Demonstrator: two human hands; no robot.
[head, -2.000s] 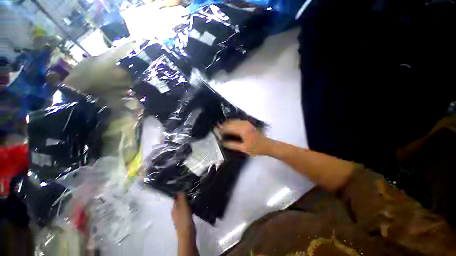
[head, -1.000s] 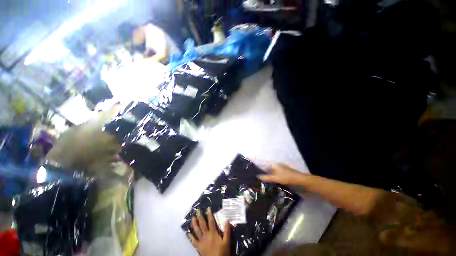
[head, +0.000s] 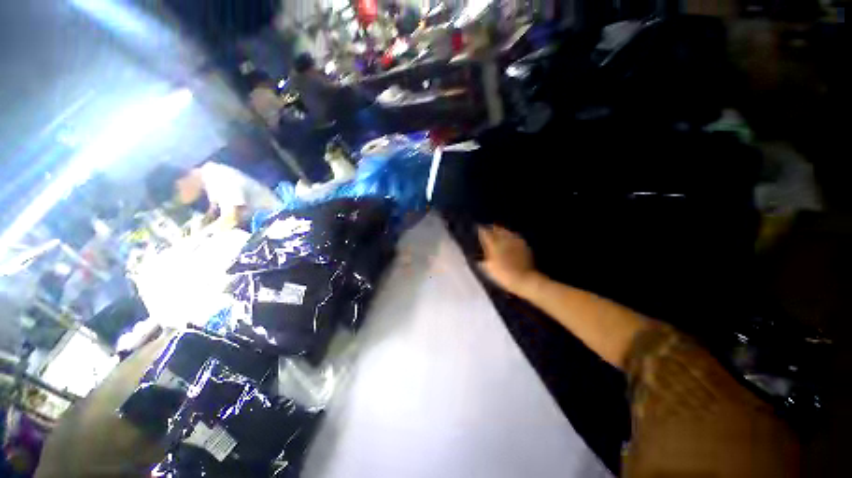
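My right hand [head: 505,259] reaches forward onto the near left edge of the large black garment pile [head: 598,252]. Its fingers lie against the dark cloth; whether they grip it cannot be told. My left hand is not in view. Packed garments in glossy clear bags [head: 313,280] with white labels lie along the left side of the white tabletop [head: 411,373]. Another packed garment [head: 238,420] lies nearer, at the lower left.
A blue plastic bag [head: 397,177] lies at the far end of the table. A tan mass [head: 93,420] is at the lower left. A person in a white top [head: 234,187] is beyond the packed garments, and other people are further back.
The view has swung up and to the right. The bagged garment that was under both hands is out of view. My right hand has moved to the black pile; my left hand has left the picture.
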